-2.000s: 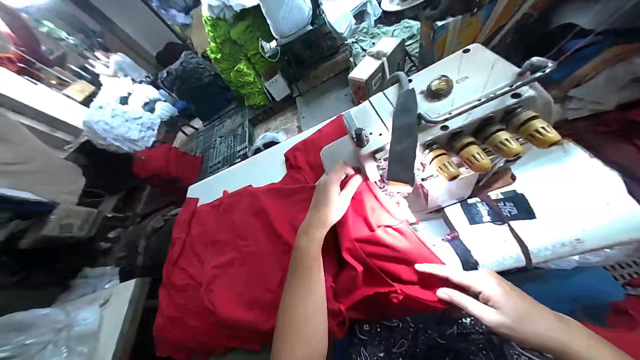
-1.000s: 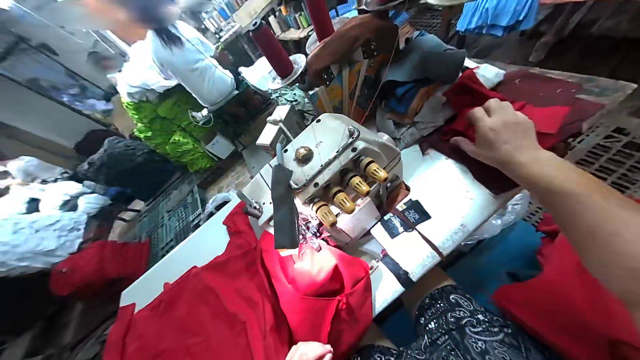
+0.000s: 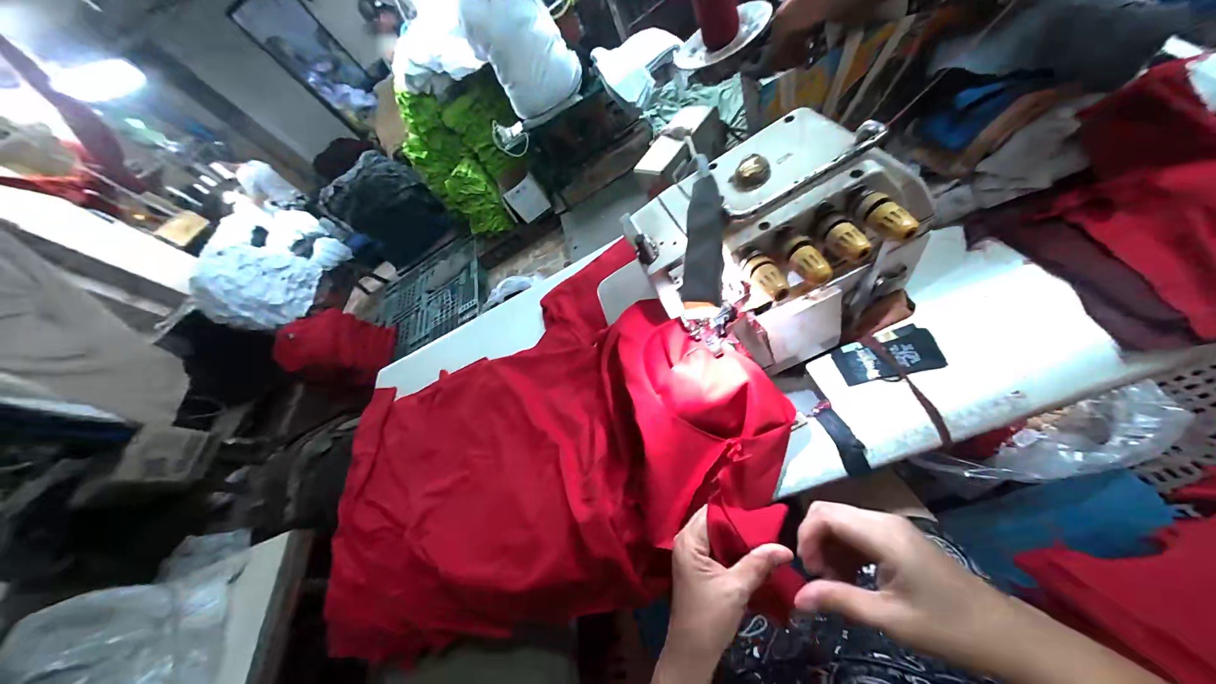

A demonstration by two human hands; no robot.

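Observation:
Red fabric (image 3: pixel 494 484) lies spread over the white sewing table (image 3: pixel 475 350) and hangs off its near edge. Part of it sits bunched at the needle area of an overlock sewing machine (image 3: pixel 788 190) with several yellow tension dials. My left hand (image 3: pixel 717 579) pinches the near edge of the cloth between thumb and fingers. Just right of it is my right hand (image 3: pixel 864 560), its thumb and fingertips apart, with no cloth visible between them. Dark woven labels (image 3: pixel 888 356) with writing rest on the table, right of the machine.
More red fabric (image 3: pixel 1149 209) lies at the right end of the table, and another red piece (image 3: pixel 1130 608) is at lower right. A clear plastic bag (image 3: pixel 1092 432) hangs under the table edge. Behind stand a green crate (image 3: pixel 432 294), cloth bundles and a person in white (image 3: pixel 522 52).
My right hand has come back from the red cloth at the table's right end to beside my left hand. The view has swung left.

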